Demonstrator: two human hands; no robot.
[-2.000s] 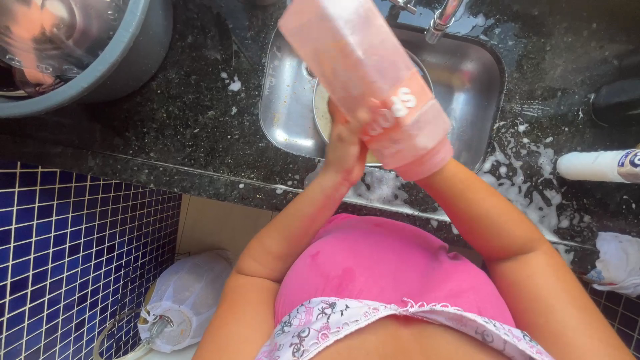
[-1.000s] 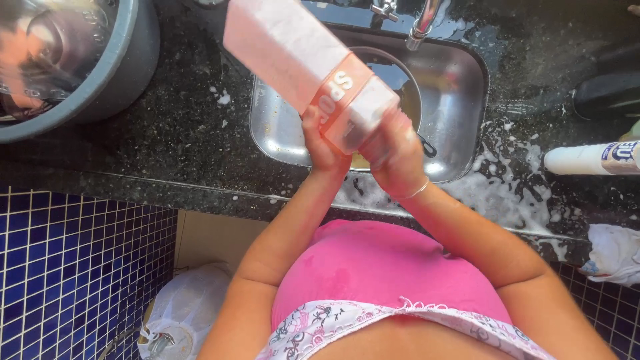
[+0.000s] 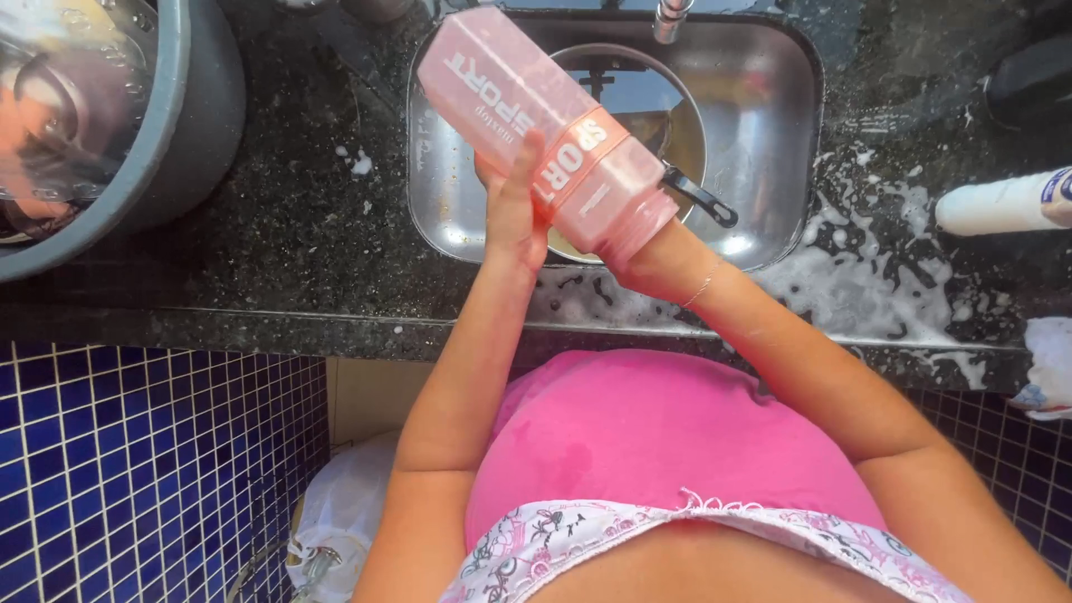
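Note:
A large translucent pink plastic bottle (image 3: 519,109) is tilted over the steel sink (image 3: 770,134), its open neck toward the lower right. My left hand (image 3: 512,205) grips its side near the orange band that bears writing. My right hand (image 3: 645,260) is at the neck, with the fingers and palm inside the mouth; what the fingers do in there is hidden, and whether they hold anything cannot be seen. Beneath the bottle, a round pan (image 3: 691,126) with liquid in it stands in the sink, its black handle (image 3: 703,197) pointing to the lower right.
A grey plastic tub (image 3: 176,126) with wet dishes stands on the black granite counter (image 3: 293,226) at the left. A faucet (image 3: 670,18) is above the sink. Suds lie along the front edge. A white bottle (image 3: 997,205) lies at the right, and a cloth (image 3: 1051,364) hangs over the edge.
The right hand was around the outside of the bottle's neck one second ago and is now inside its mouth. The left hand has stayed on the bottle's side.

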